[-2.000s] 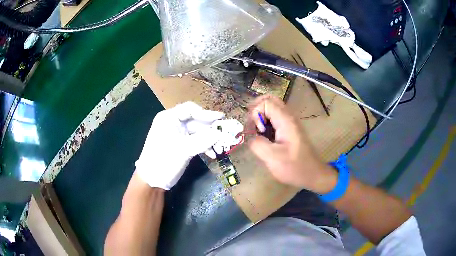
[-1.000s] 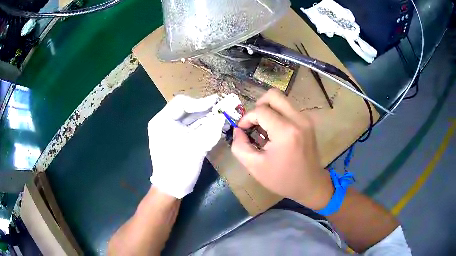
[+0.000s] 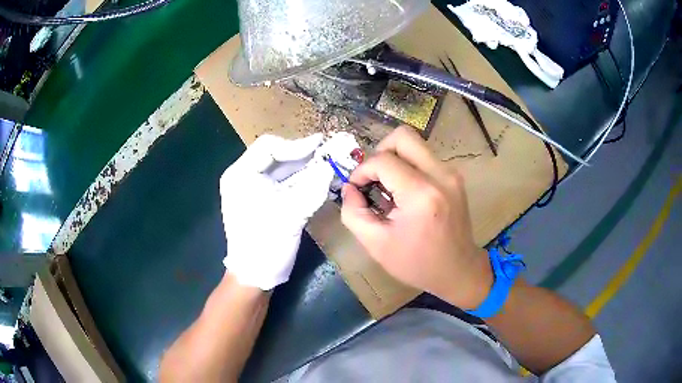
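My left hand, in a white glove, pinches a small white plastic part at its fingertips; glove and part are hard to tell apart. A red wire shows on the part's right side. My right hand, bare with a blue wrist strap, pinches a blue lead wire whose far end reaches the white part. Something dark with a light glint, maybe the circuit board, shows between my right fingers; it is mostly hidden.
A clear speckled hood hangs above. Behind my hands are a soldering iron, a stand with a yellowish square and tweezers on cardboard. A soiled glove lies beside a dark box.
My right hand has come left to the white part, with the blue wire now against it. The circuit board that hung below my left glove is now largely hidden by my right hand.
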